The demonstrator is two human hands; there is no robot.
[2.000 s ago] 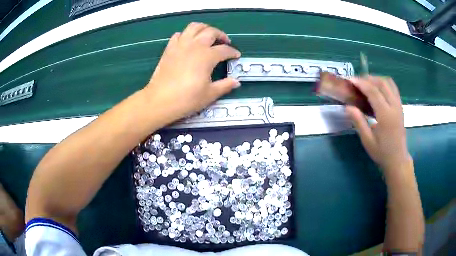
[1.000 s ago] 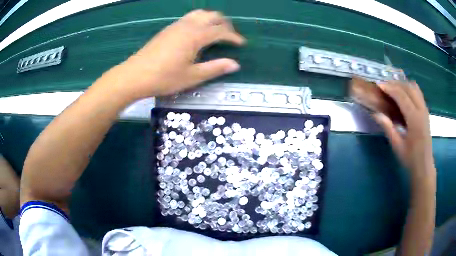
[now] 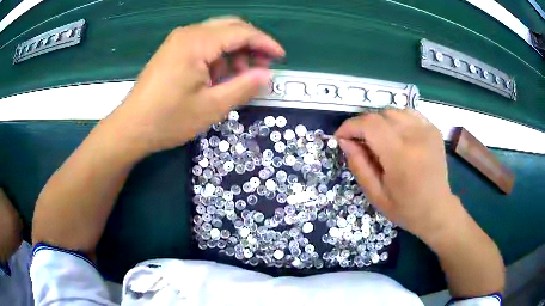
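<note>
A grey strip (image 3: 343,92) with a row of recesses lies on the white rail at the tray's far edge. The black tray (image 3: 239,170) is covered with clear round pieces (image 3: 293,209). My left hand (image 3: 197,89) is at the strip's left end, fingers apart, thumb tip over that end; whether it touches is unclear. My right hand (image 3: 400,164) is over the tray's right side, its thumb and forefinger pinched on a thin pale stick (image 3: 327,137), whose tip is among the clear pieces.
A reddish-brown block (image 3: 483,160) lies on the green ledge at the right. One grey strip (image 3: 468,67) lies on the green belt at the right, another (image 3: 49,42) at the far left. Part of another person's arm (image 3: 9,227) shows at the left edge.
My right hand has let go of the brown block and moved left over the tray. The strip beside it now lies farther right. My left hand has moved slightly left and down.
</note>
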